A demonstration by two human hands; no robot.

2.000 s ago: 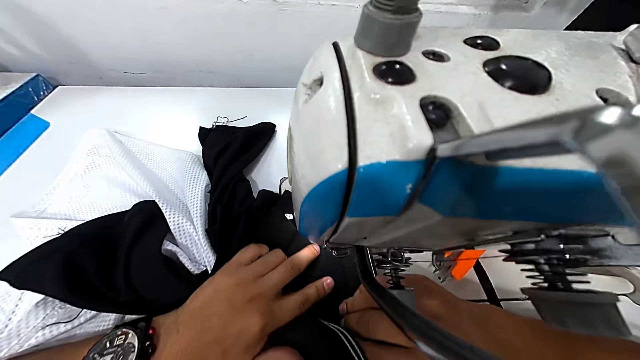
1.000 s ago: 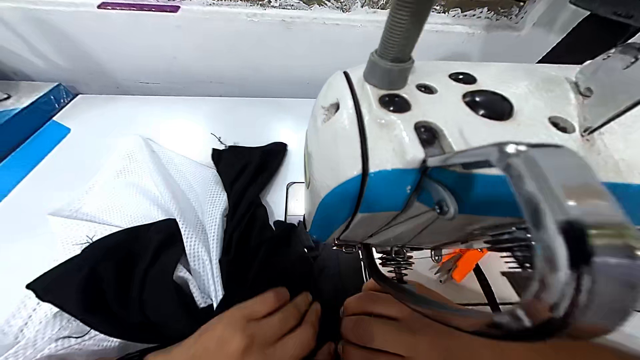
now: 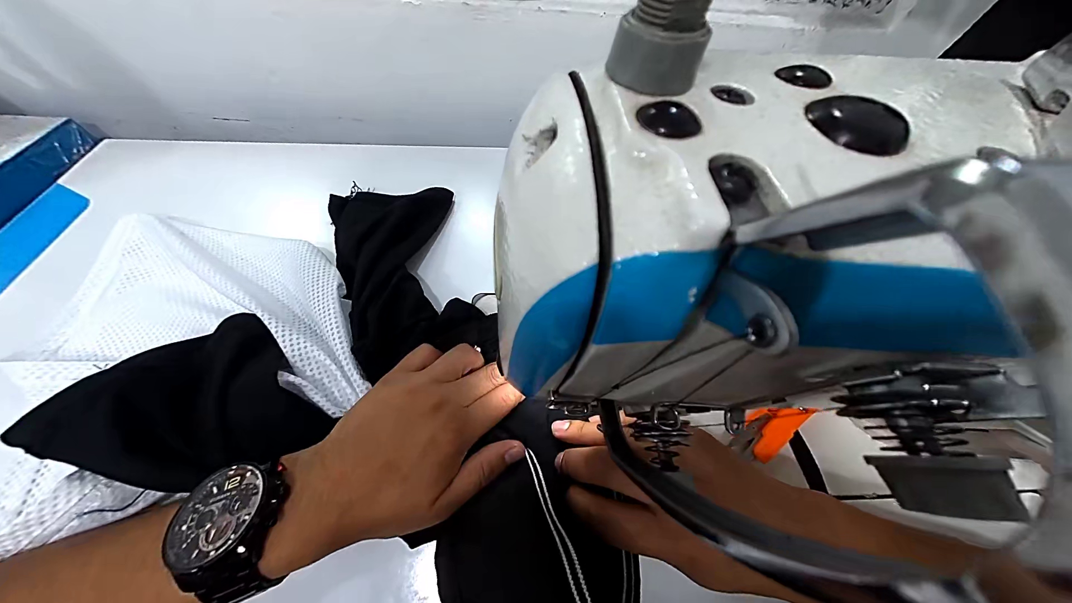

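The white and blue head of a sewing machine [image 3: 548, 251] stands over a black fabric piece with white stitched lines [image 3: 502, 544]. My left hand [image 3: 410, 435], with a black wristwatch [image 3: 219, 528] on the wrist, lies on the black fabric, its fingertips at the machine head's lower left edge. My right hand [image 3: 620, 486] rests on the same fabric below the head, fingers stretched leftward and partly behind a dark curved bar. Left of my left hand lie white mesh fabric [image 3: 218, 260] and more black fabric [image 3: 167, 402]. The needle area is hidden by the head.
A blurred metal part [image 3: 963, 201] juts across the right foreground. Thread springs [image 3: 662, 435] and an orange tag [image 3: 779, 429] show under the machine arm. A blue box [image 3: 50, 167] and a flat blue piece [image 3: 42, 230] are at the far left, before a white wall [image 3: 276, 67].
My left hand has moved forward from the fabric's near part to beside the machine head since one second ago. More of the white-lined black fabric shows now.
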